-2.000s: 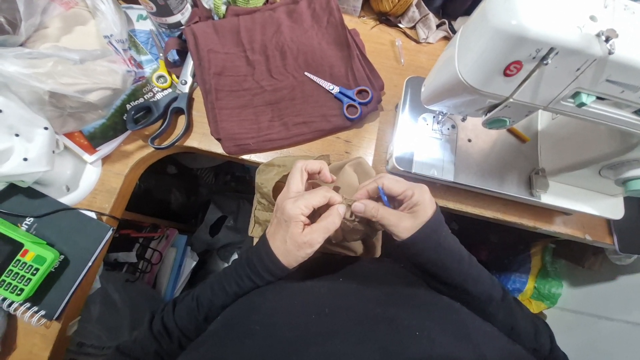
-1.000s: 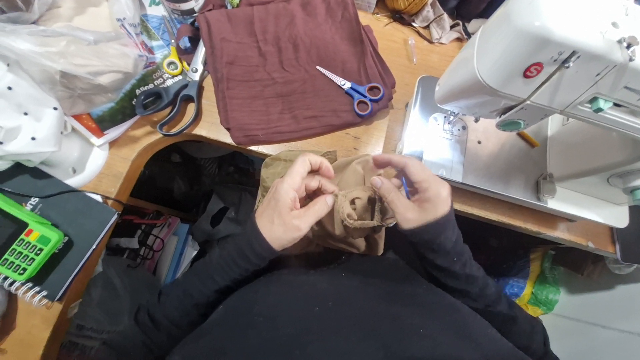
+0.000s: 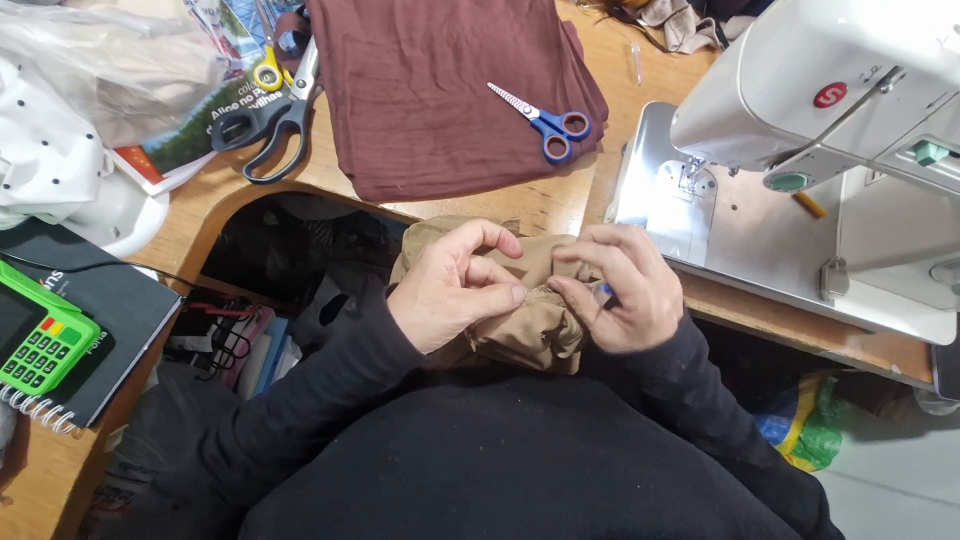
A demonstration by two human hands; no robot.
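Observation:
A tan fabric piece [image 3: 536, 330] lies bunched in my lap at the table's edge. My left hand [image 3: 457, 289] pinches a gathered seam of it between thumb and fingers. At the right end of that seam, my right hand [image 3: 626, 289] has its thumb and index fingertip close to the cloth; whether they grip it cannot be told. A small blue object [image 3: 606, 289] shows partly between the fingers of my right hand, its rest hidden. Folded brown fabric [image 3: 450, 97] lies beyond my hands, with blue-handled scissors [image 3: 544, 124] on its right side.
A white sewing machine [image 3: 787, 97] stands at right, a short yellow stick [image 3: 810, 205] on its bed. Black-handled shears [image 3: 281, 124] and yellow-handled scissors [image 3: 270, 71] lie left of the brown fabric. A green card terminal [image 3: 45, 337] rests on a dark spiral notebook [image 3: 135, 322] at far left.
The tan fabric has shifted in my hands; the loop-like fold seen between them one second ago now lies lower and flatter. My left fingertips have come onto the seam.

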